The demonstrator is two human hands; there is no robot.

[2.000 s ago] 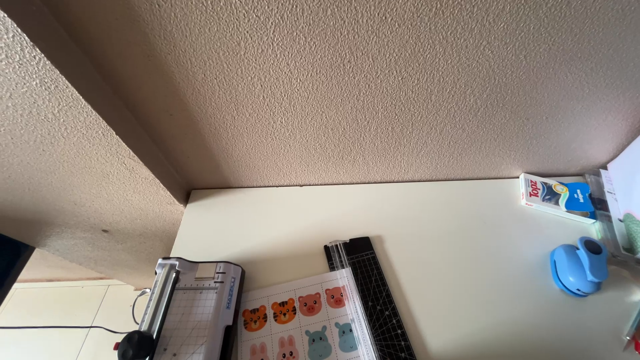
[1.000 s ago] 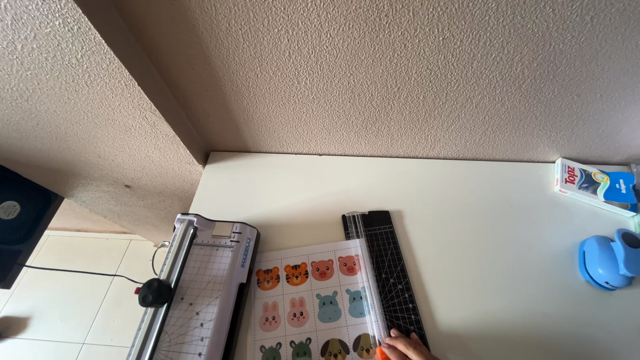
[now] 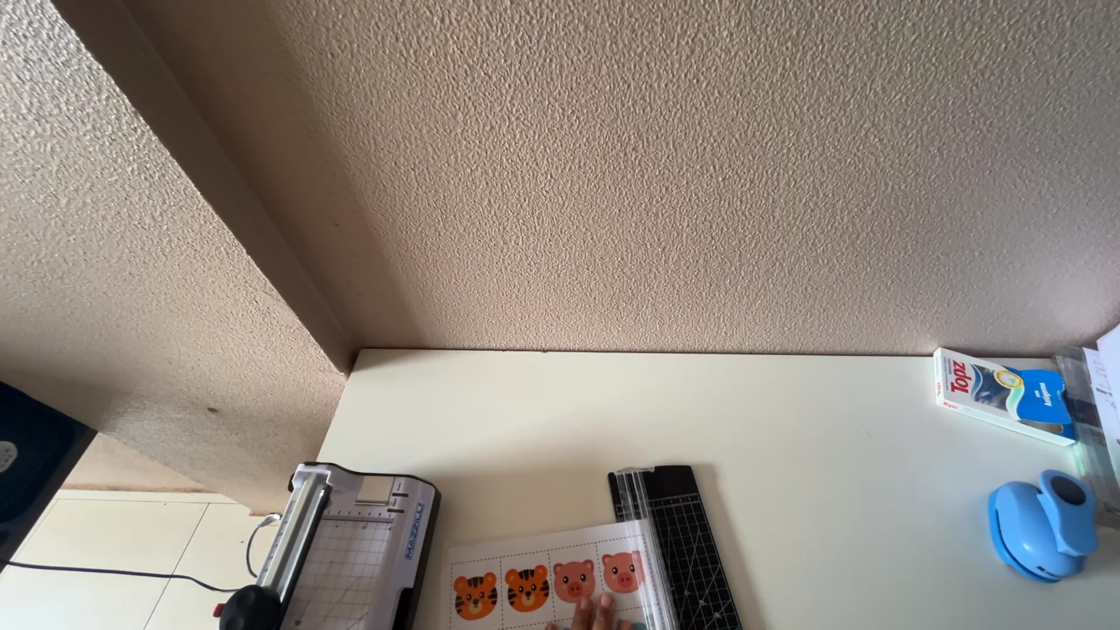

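The fingertips of my left hand (image 3: pixel 595 612) rest on a white sheet printed with animal faces (image 3: pixel 525 551), just below the pink pig faces; the rest of the hand is cut off by the bottom edge. The fingers lie slightly apart and grasp nothing. Under the sheet's right edge is a black paper trimmer with a grid (image 3: pixel 691 542), its clear plastic rail lying over that edge. Left of the sheet stands a larger white and grey paper trimmer (image 3: pixel 350 551) with a black knob. My right hand is out of view.
A blue craft punch (image 3: pixel 1037 529) and a small white and blue box (image 3: pixel 1002 394) lie at the right, beside clear plastic and papers. The textured wall (image 3: pixel 656 175) borders the table's back edge. A black cable (image 3: pixel 114 570) runs at lower left, near a dark object (image 3: pixel 35 455).
The hand seen at the small trimmer's orange part one second ago is out of view. Fingertips now show on the printed sheet. The view has tilted up.
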